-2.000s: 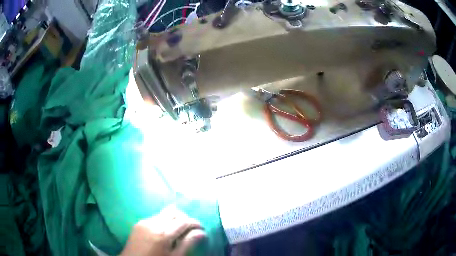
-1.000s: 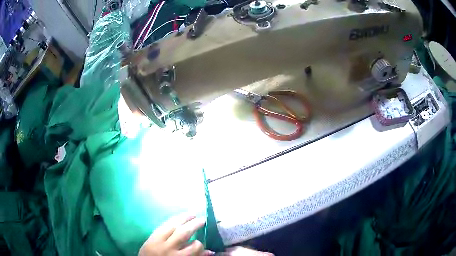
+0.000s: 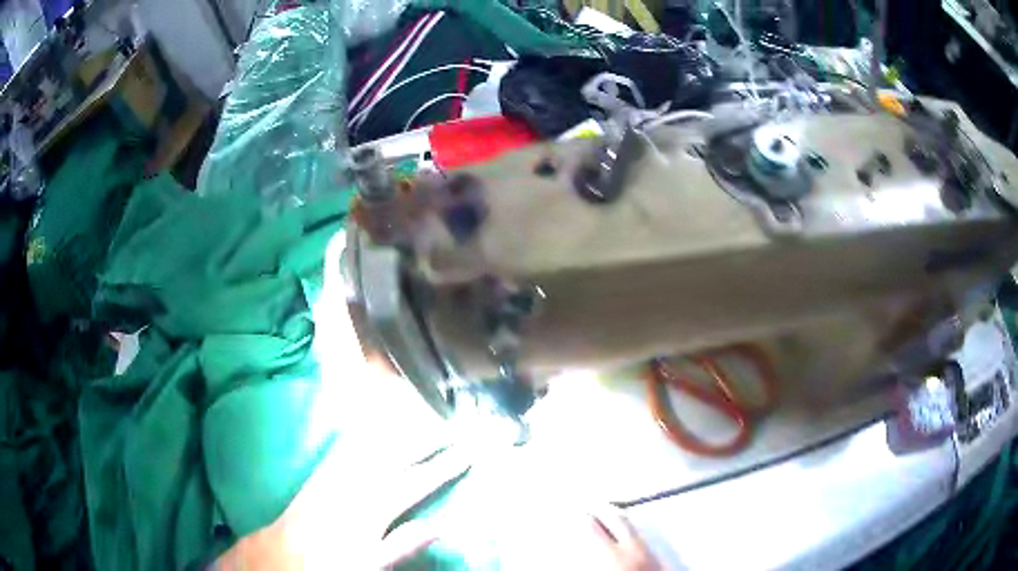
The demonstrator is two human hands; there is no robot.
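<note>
The green garment piece [image 3: 262, 446] lies left of the needle area and turns white under the lamp. A small green cloth part [image 3: 430, 504] shows between my hands. My left hand [image 3: 318, 524] is at the bottom, on or beside the cloth, its fingers washed out by glare. My right hand [image 3: 627, 541] is at the bottom edge, partly cut off, with only finger parts clear. Whether either hand grips the cloth cannot be told. The presser foot area [image 3: 508, 407] of the beige sewing machine [image 3: 647, 268] is above the hands, blurred and glaring.
Orange-handled shears [image 3: 714, 402] lie under the machine arm. A small dark reddish tray [image 3: 924, 415] sits on the right of the white table [image 3: 770, 513]. A plastic bag of green pieces [image 3: 274, 106] and a red item [image 3: 480, 142] are behind the machine.
The view has shifted, so the machine appears lower and further right, with more of the area behind it showing. Both hands have moved up towards the needle area, my right hand further right.
</note>
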